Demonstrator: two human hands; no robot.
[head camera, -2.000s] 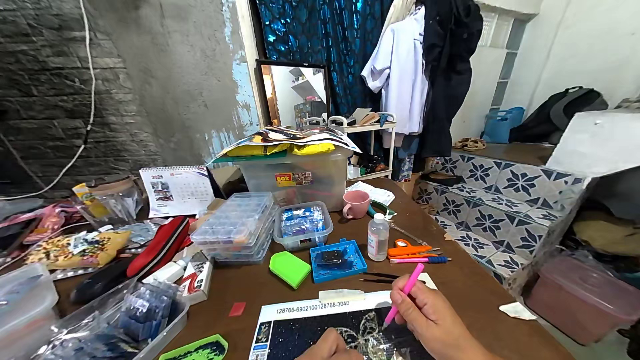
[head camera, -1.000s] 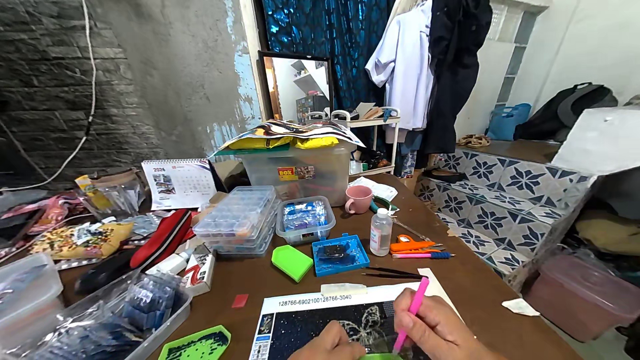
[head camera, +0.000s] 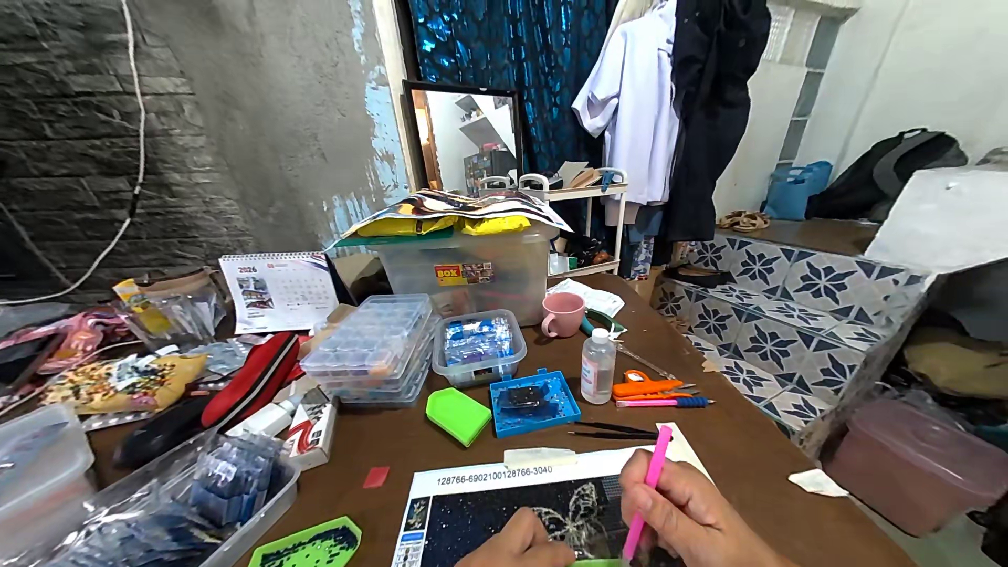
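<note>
A diamond painting canvas (head camera: 472, 524) with a dark picture and a pale butterfly figure lies at the table's near edge. My right hand (head camera: 681, 504) grips a pink applicator pen (head camera: 654, 480), its tip down over the canvas. Curled low over the canvas is my left hand (head camera: 520, 543); whether it holds anything is hidden. A sliver of a green thing (head camera: 597, 563) shows between the hands at the bottom edge. Left of the canvas sits a green tray (head camera: 311, 547) with dark beads. Black tweezers (head camera: 614, 431) lie above the canvas.
Behind stand a blue tray (head camera: 535, 403), a green lid (head camera: 458, 416), a clear bottle (head camera: 598, 366), orange scissors (head camera: 646, 384) and a pink mug (head camera: 562, 314). Stacked bead cases (head camera: 370, 346) and a bin of plastic packets (head camera: 268, 520) are on the left. A red square (head camera: 376, 477) lies beside the canvas.
A green thing appears at the bottom edge between my hands, where the earliest frame does not show it. My right hand keeps the pink pen over the canvas throughout.
</note>
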